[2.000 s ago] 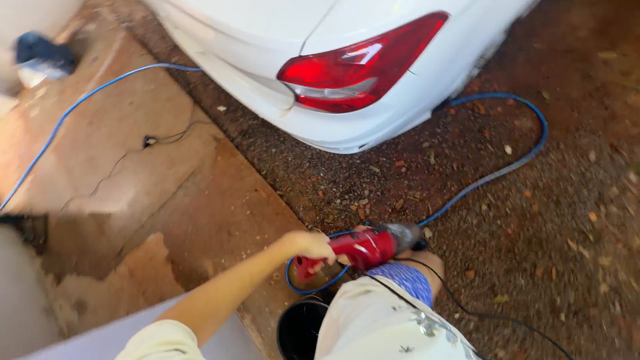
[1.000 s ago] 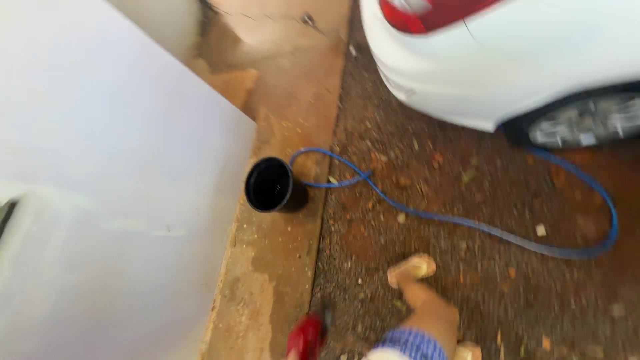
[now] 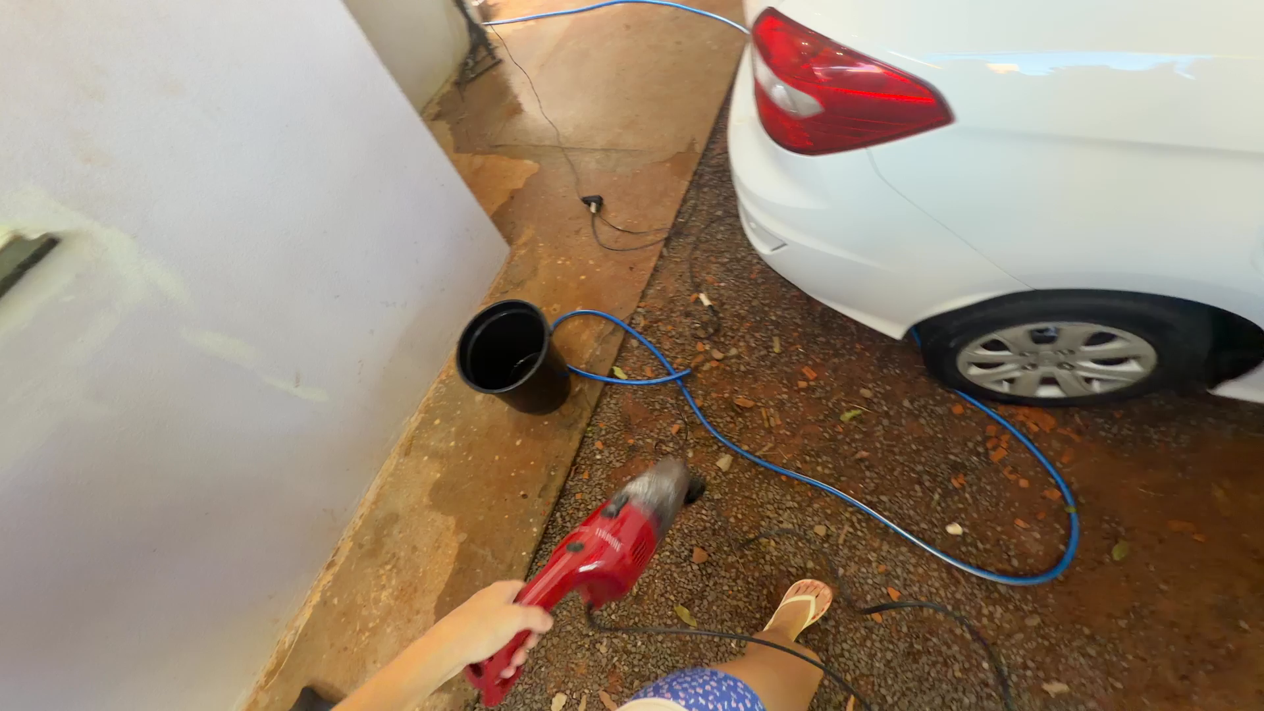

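My left hand (image 3: 502,626) is closed around the handle of a red corded handheld vacuum cleaner (image 3: 602,553), low in the centre of the head view. Its translucent grey nozzle end points up and to the right, over the gravel. From its underside a black power cord (image 3: 691,630) runs right across my leg. My right hand is out of view. A black bucket (image 3: 538,385) stands on the concrete strip above the vacuum, with a blue hose (image 3: 741,449) looping beside it.
A white car (image 3: 938,197) with a red tail light (image 3: 839,89) and rear wheel (image 3: 1057,360) stands at upper right. The pale wall (image 3: 247,296) fills the left. A cord connector (image 3: 592,203) lies on the concrete. My sandalled foot (image 3: 805,602) is on the gravel.
The view has shifted a lot. The vacuum, only partly visible at the bottom edge one second ago, is now mostly in view, held out over the ground.
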